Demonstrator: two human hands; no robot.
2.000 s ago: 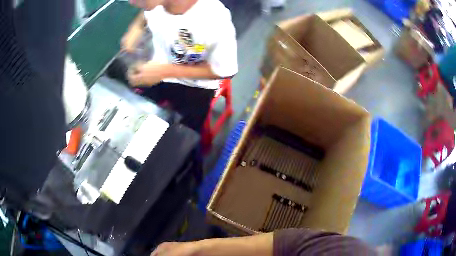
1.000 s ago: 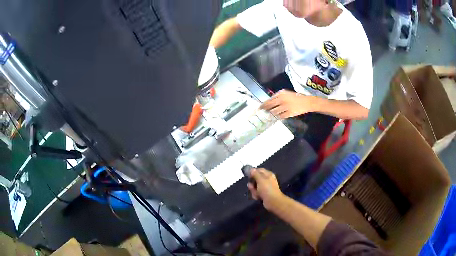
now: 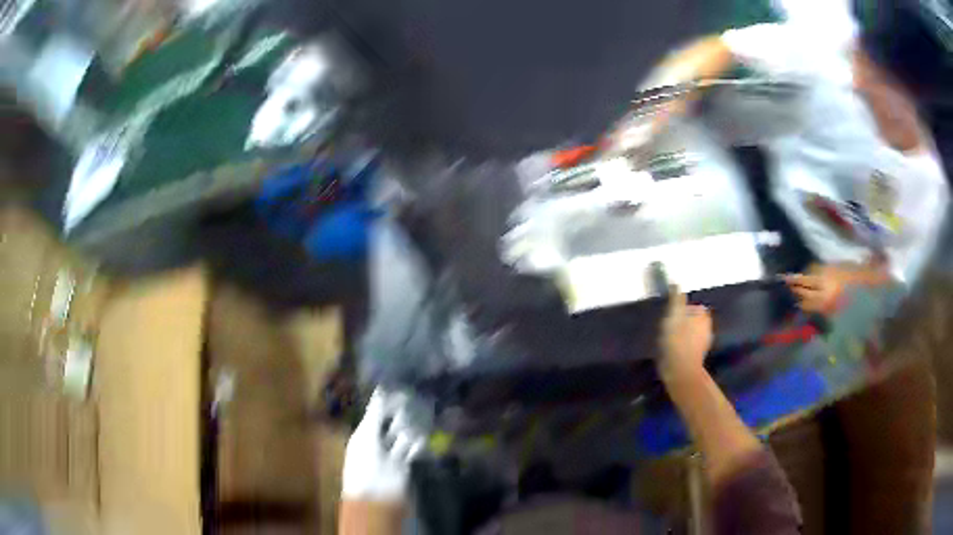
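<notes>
The picture is strongly blurred. A dark rod handle end lies over the white ribbed pad at the front of the fixture. My bare right hand is at the near end of this handle, its fingertips against it and the other fingers curled. My left hand, in a white glove, is low in the picture, left of centre. Dark, blurred shapes lie against its right side; whether it holds them cannot be told.
The dark machine housing hangs overhead. Another person's hand is right of the pad. A white cloth lies left of the fixture. Brown cartons stand at lower left, a brown carton at lower right, a blue crate beside it.
The view has swung left, so the fixture shows further right. My gloved left hand has come into view. My right hand remains at the handle end. The other person's hand has left the fixture's edge.
</notes>
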